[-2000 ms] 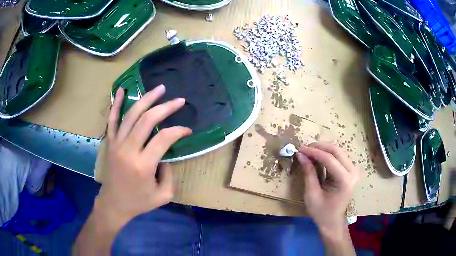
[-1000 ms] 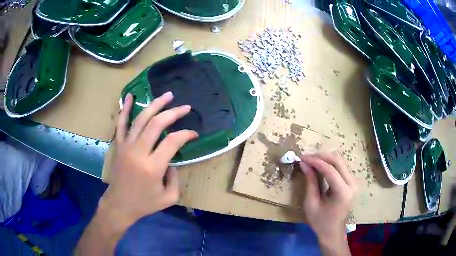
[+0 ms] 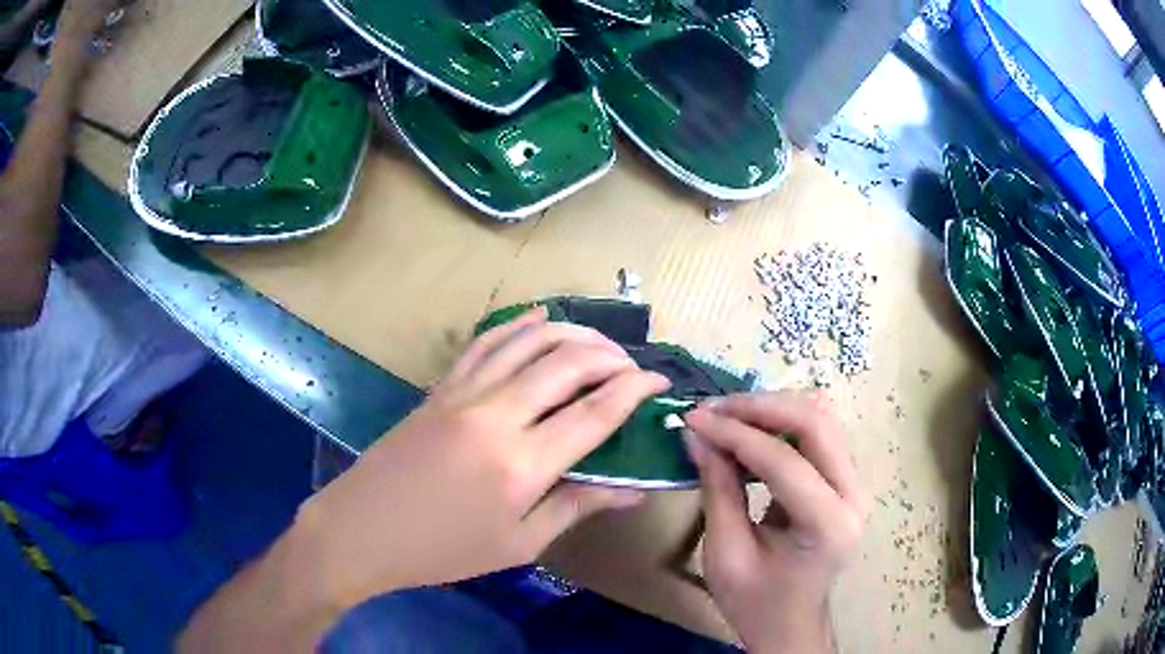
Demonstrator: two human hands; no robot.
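A glossy green housing (image 3: 635,452) with a pale rim and a dark inner panel lies in front of me, tilted and partly covered by my hands. My left hand (image 3: 511,434) lies over its left side and holds it, the fingertips on the inner part. My right hand (image 3: 773,479) is at its right side, thumb and forefinger pinched together at the green surface. A small white spot (image 3: 675,419) shows at these fingertips; I cannot tell whether it is a fitting or glare. A small white fitting (image 3: 627,284) projects at the housing's far edge.
A heap of loose pale fittings (image 3: 815,311) lies beyond my right hand on the tan bench cover (image 3: 422,288). Stacked green housings stand at the back (image 3: 511,160) and right (image 3: 1009,505). Blue bins (image 3: 1035,109) are behind right. Another person's arm (image 3: 38,179) is at far left.
The view has turned and moved left. My right hand has left the stained board and come to the housing, now tilted. The white blob no longer shows clearly at my right fingertips.
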